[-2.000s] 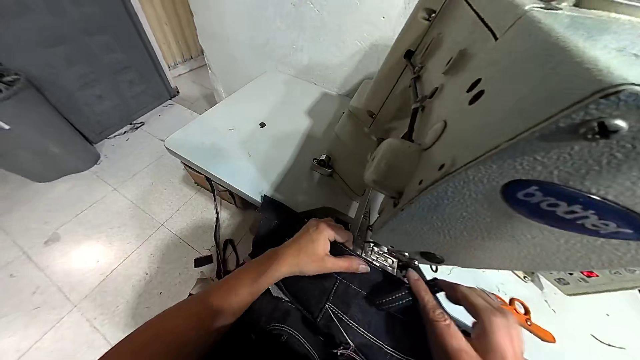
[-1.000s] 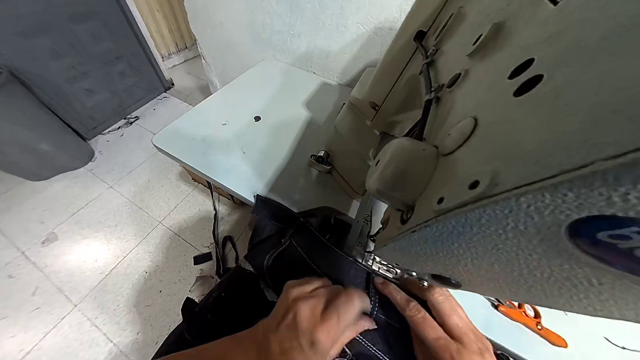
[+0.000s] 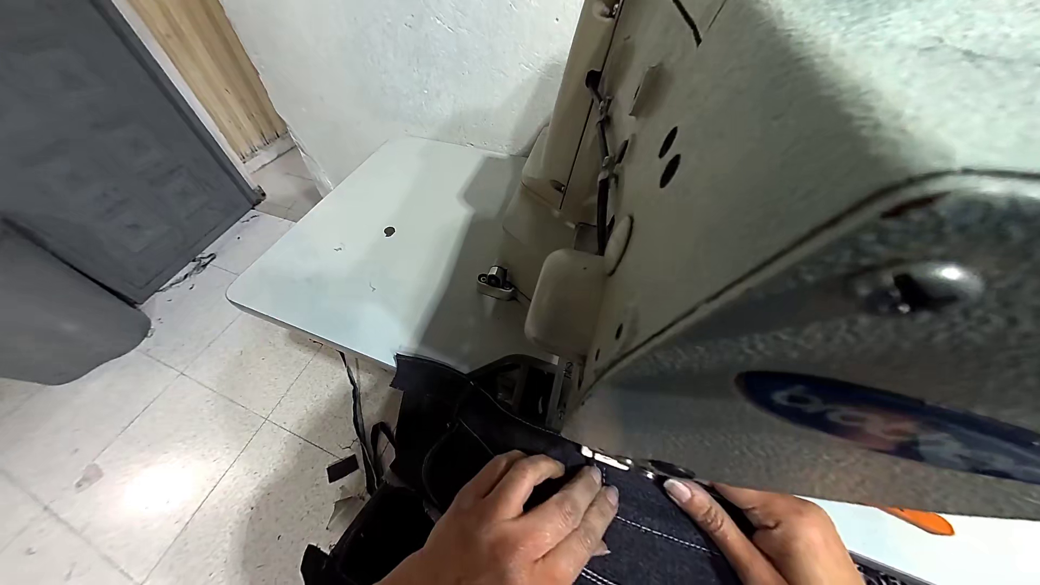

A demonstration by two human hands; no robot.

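Observation:
A dark denim garment (image 3: 650, 528) with pale stitching lies beneath the head of a Brother sewing machine (image 3: 715, 325). My left hand (image 3: 536, 512) rests on the denim with its fingers bent, the fingertips just in front of the metal presser foot area (image 3: 605, 460). To the right, my right hand (image 3: 756, 528) has a fingertip on the cloth beside the foot, and its other fingers are partly hidden under the machine head. Whether either hand pinches the fabric is not clear. The needle is hidden by the machine's body.
The white machine table (image 3: 366, 244) extends to the left, against a wall. Orange-handled scissors (image 3: 922, 520) show partly at the right, beyond my right hand. Dark straps (image 3: 357, 422) hang at the table's edge. A grey bin (image 3: 65, 317) stands on the tiled floor by a grey door (image 3: 106, 122).
Since two seconds ago, my left hand has moved from beside the presser foot to the denim in front of it. The machine head has shifted in view as the camera moved.

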